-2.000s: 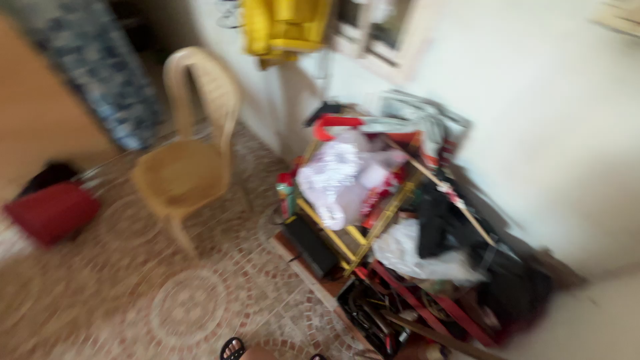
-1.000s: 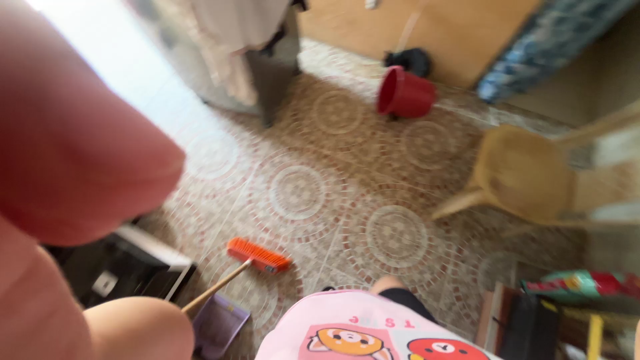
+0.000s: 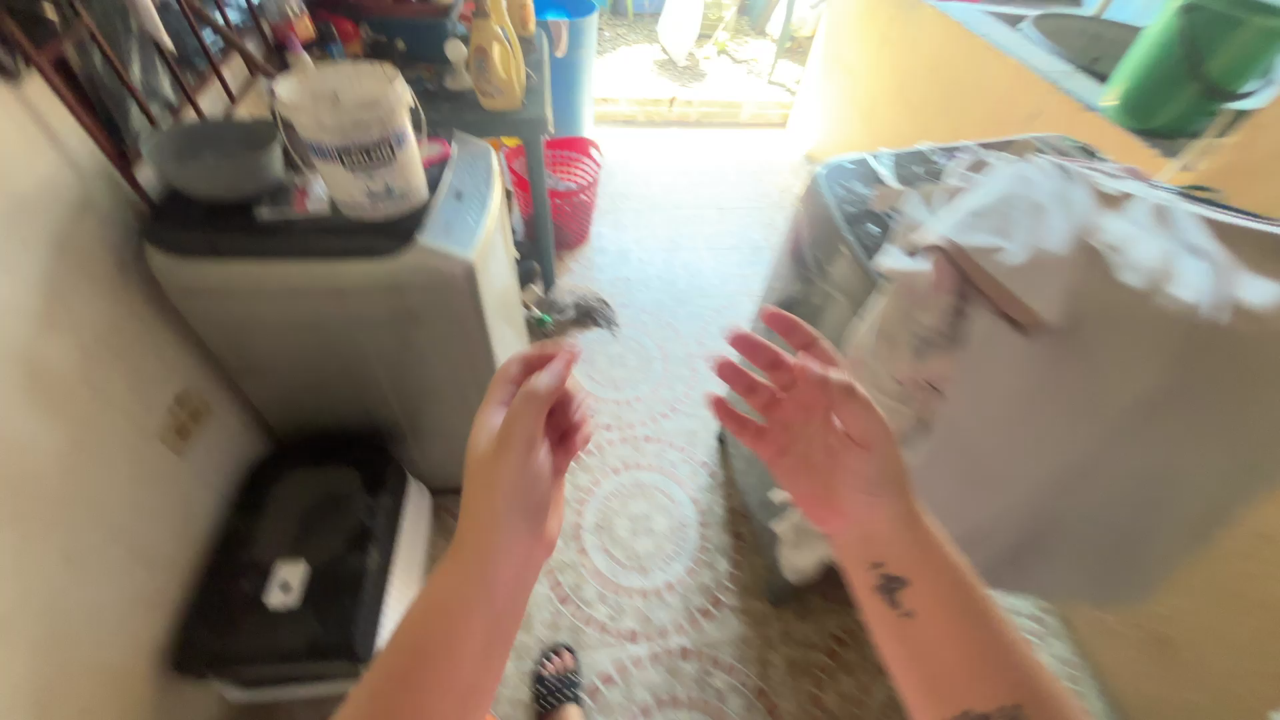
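Both of my hands are raised in mid-air over the patterned tile floor [image 3: 640, 530], apart from each other. My left hand [image 3: 535, 425] has its fingers curled inward and is blurred; no object shows in it. My right hand [image 3: 815, 420] is held with its fingers spread and nothing in it. Left of my left hand stands a washing machine [image 3: 340, 330], with a white plastic bucket [image 3: 365, 150] and a grey basin [image 3: 215, 160] on top. To the right of my right hand is a bin or table heaped with cloths [image 3: 1080, 400].
A black-lidded appliance [image 3: 290, 560] stands low at the left. A red plastic basket [image 3: 565, 190] and a blue barrel [image 3: 570, 70] stand beside a table leg. A yellow bottle [image 3: 495, 60] is on that table. A green bucket [image 3: 1190, 70] rests at upper right, and a bright doorway lies ahead.
The view has swung round from the chair and the cluttered corner to the doorway. A blurred hand close to the camera one second ago is replaced by both hands in front of me.
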